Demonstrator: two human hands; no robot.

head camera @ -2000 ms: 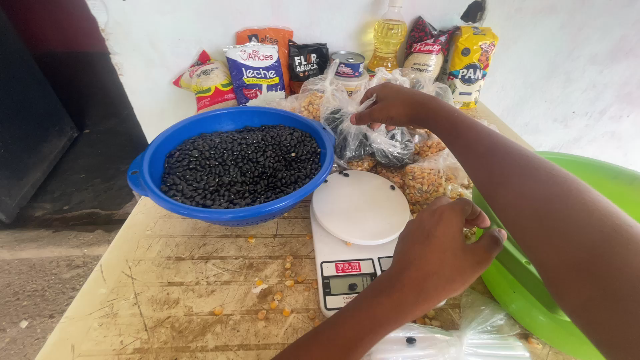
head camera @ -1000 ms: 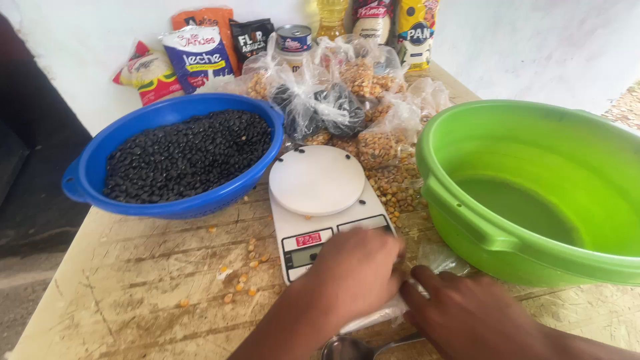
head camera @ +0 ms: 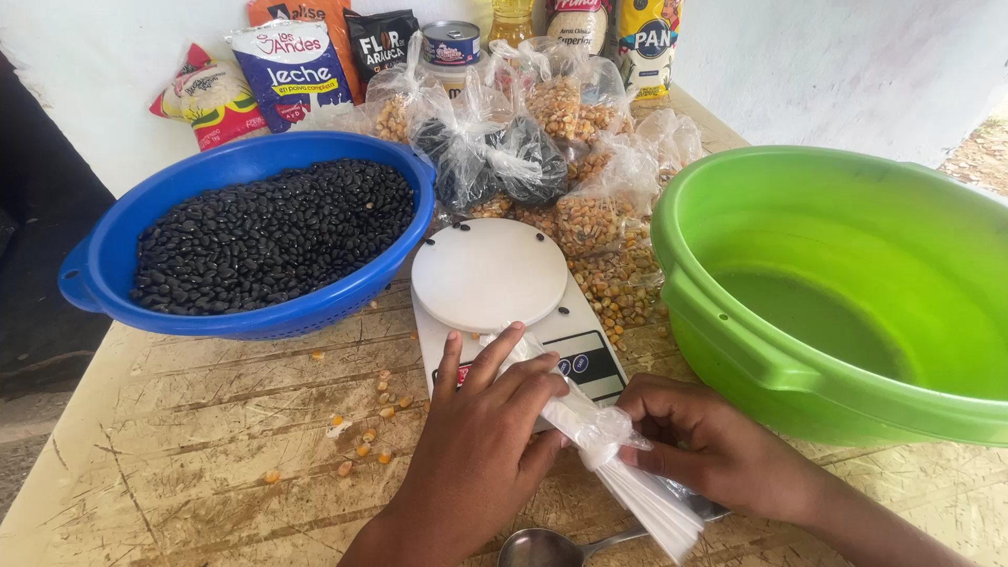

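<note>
A bundle of thin clear plastic bags (head camera: 587,429), gathered around its middle, lies across the front of a white kitchen scale (head camera: 490,276). My left hand (head camera: 492,417) holds its upper part between thumb and fingers. At the gathered middle, my right hand (head camera: 685,445) pinches the plastic. The scale's round plate bears a few black beans at its edge. Left of it, a blue plastic colander (head camera: 260,319) holds black beans (head camera: 268,236). Behind the scale are knotted bags of black beans (head camera: 492,161) and bags of corn kernels (head camera: 594,220).
A green plastic basin (head camera: 787,331) stands at the right. A metal spoon (head camera: 543,549) lies at the front edge of view. Loose corn kernels (head camera: 364,449) dot the wooden table (head camera: 236,504). Food packets, a can (head camera: 451,43) and an oil bottle (head camera: 512,22) stand along the wall.
My left hand was over the tied bags and now holds the bundle at the scale. My right hand has come to the bundle too. The view has shifted, showing more of the green basin.
</note>
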